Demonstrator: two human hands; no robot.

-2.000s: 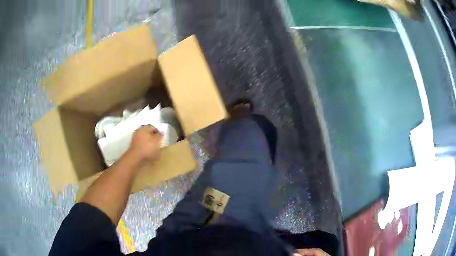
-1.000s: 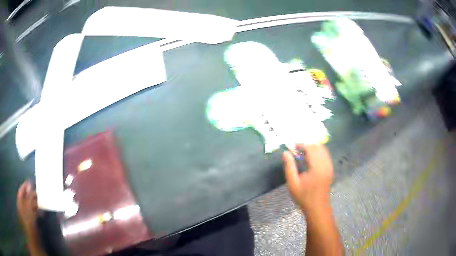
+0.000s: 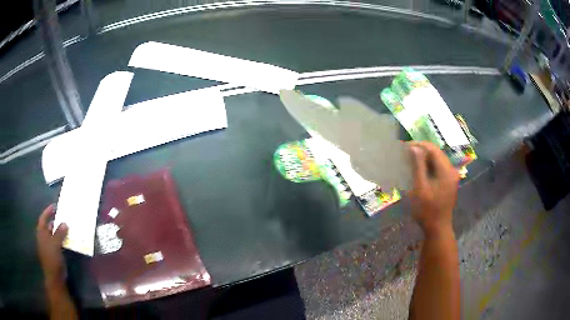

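Note:
My right hand (image 3: 435, 184) grips a grey-faced card blank (image 3: 369, 137) by its right end and holds it tilted over a pile of green-edged blanks (image 3: 297, 161). My left hand (image 3: 51, 240) is at the lower left with its fingers at the near end of a long white strip (image 3: 84, 181); the thumb touches the strip's edge. A small yellowish mark shows at that end. Beside it lies the glossy maroon board (image 3: 144, 212) with small yellow-orange pieces (image 3: 153, 257) and a white label patch (image 3: 109, 238).
White strips or blanks (image 3: 169, 122) lie crosswise at the left, another strip (image 3: 212, 67) behind. A second green-edged pile (image 3: 425, 112) is at the right. Metal rails and uprights (image 3: 59, 69) stand behind. Dark clothing of a person (image 3: 549, 159) shows at the far right. Speckled floor (image 3: 350, 269) is in front.
The view has moved from the floor carton to the bench. My right hand, earlier at the pile's near edge, has lifted a grey-faced blank. My left hand stays by the strip end.

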